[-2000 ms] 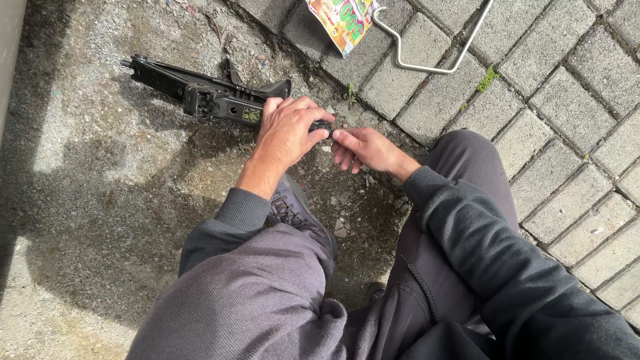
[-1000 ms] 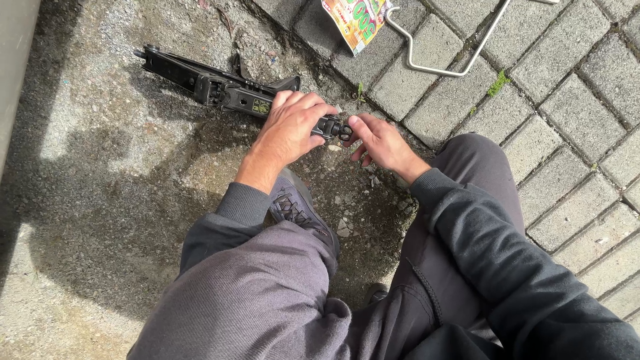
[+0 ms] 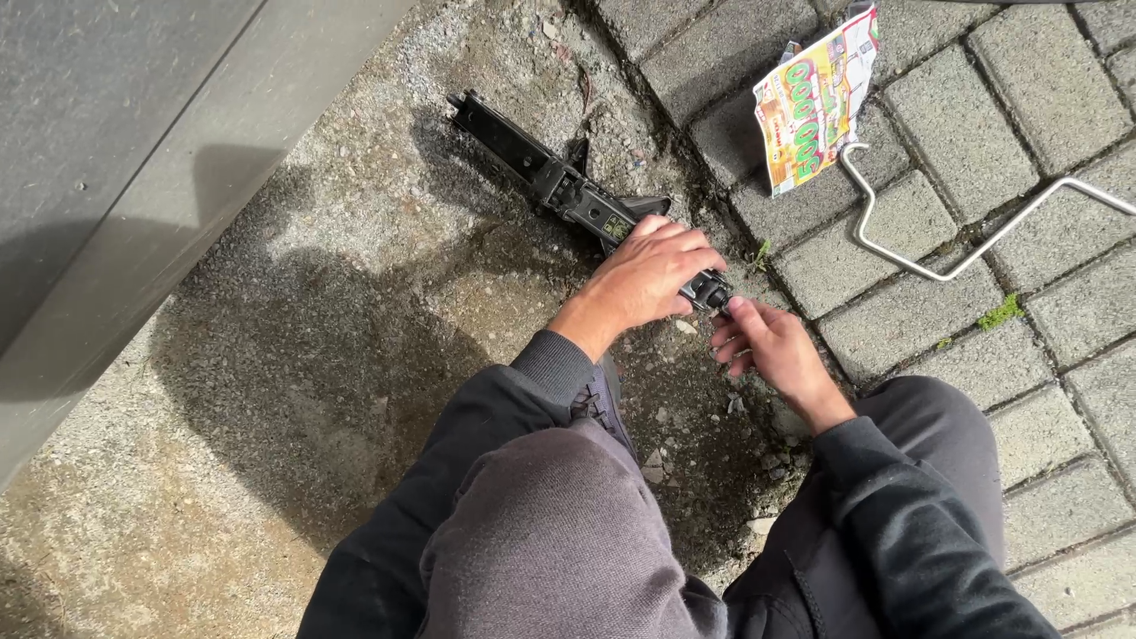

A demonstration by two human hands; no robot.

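A black scissor jack (image 3: 568, 191) lies slantwise on the rough ground, folded low, with a small yellow-marked label on its arm. My left hand (image 3: 652, 275) is wrapped over the near end of the jack, its fingers around the body. At that end, the jack's dark screw end (image 3: 715, 296) sticks out past my left hand. My right hand (image 3: 772, 346) pinches the tip of this end between thumb and index finger, the other fingers curled below it. The underside of the jack is hidden.
A grey vehicle body panel (image 3: 169, 169) borders the upper left. On the paving blocks (image 3: 967, 133) at the right lie a bent metal crank rod (image 3: 954, 273) and a colourful printed paper (image 3: 812, 111). My shoe (image 3: 606, 404) stands just below my left hand.
The view has shifted, bringing more of the vehicle panel in. Both hands stay at the same end of the jack, which now lies at a steeper slant in view.
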